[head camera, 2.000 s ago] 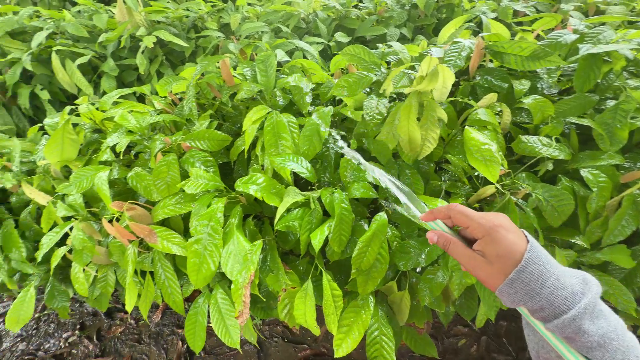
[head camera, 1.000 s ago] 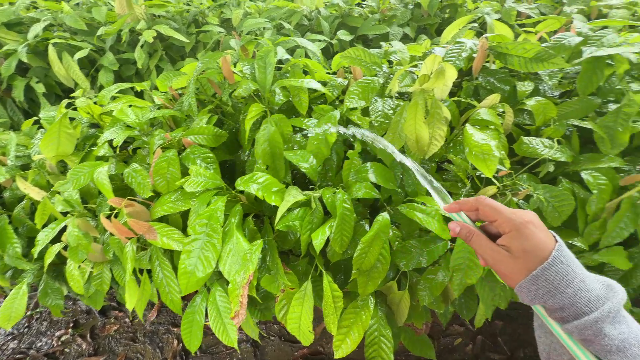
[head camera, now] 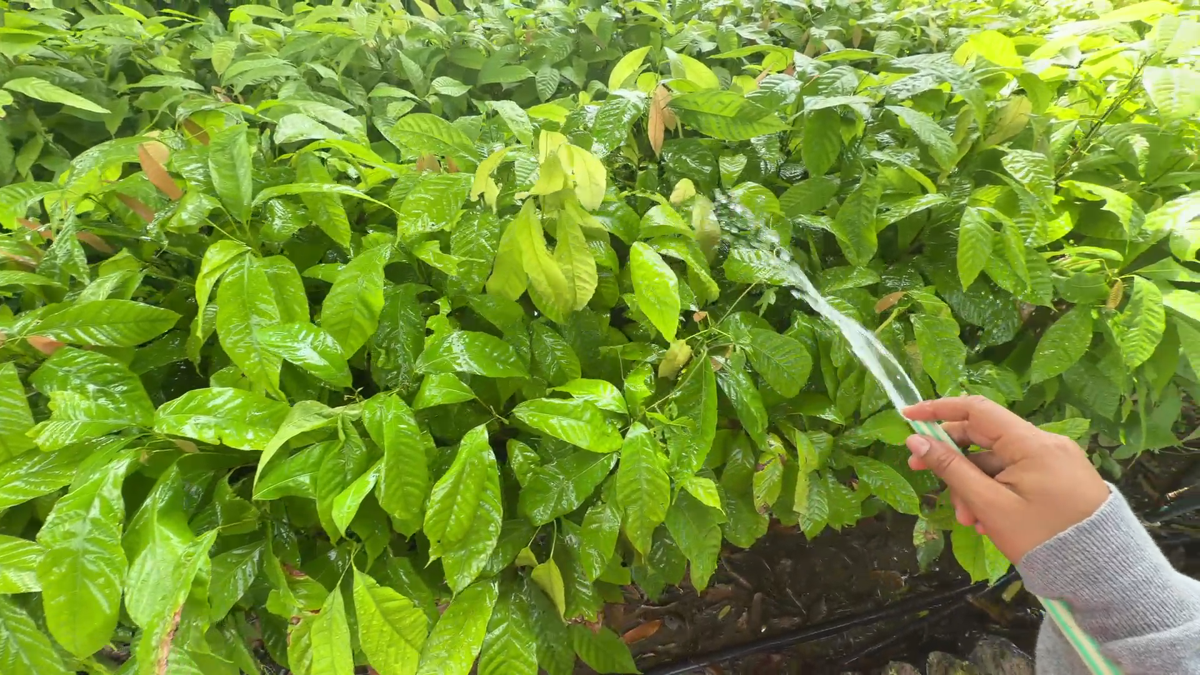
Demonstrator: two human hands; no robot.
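Note:
My right hand (head camera: pixel 1017 473), in a grey sleeve (head camera: pixel 1116 572), grips a green and white striped hose (head camera: pixel 937 433) near its mouth, thumb and fingers pinching the end. From it a stream of water (head camera: pixel 858 337) arcs up and to the left. The water breaks into splashes over the green leafy plants (head camera: pixel 572 422), right of a cluster of pale yellow-green leaves (head camera: pixel 553 253). Many leaves look wet and glossy. Below the wrist, the hose shows again at the sleeve's lower edge. My left hand is out of view.
Dense foliage fills most of the view. Dark wet soil with fallen leaves (head camera: pixel 750 591) lies under the plants at the lower right. A thin black pipe (head camera: pixel 825 633) runs along that ground, with stones (head camera: pixel 998 656) at the bottom edge.
The view has shifted to the right along the plants. The water stream now lands right of the pale yellow-green leaves; before, it fell to their left. My right hand still grips the hose.

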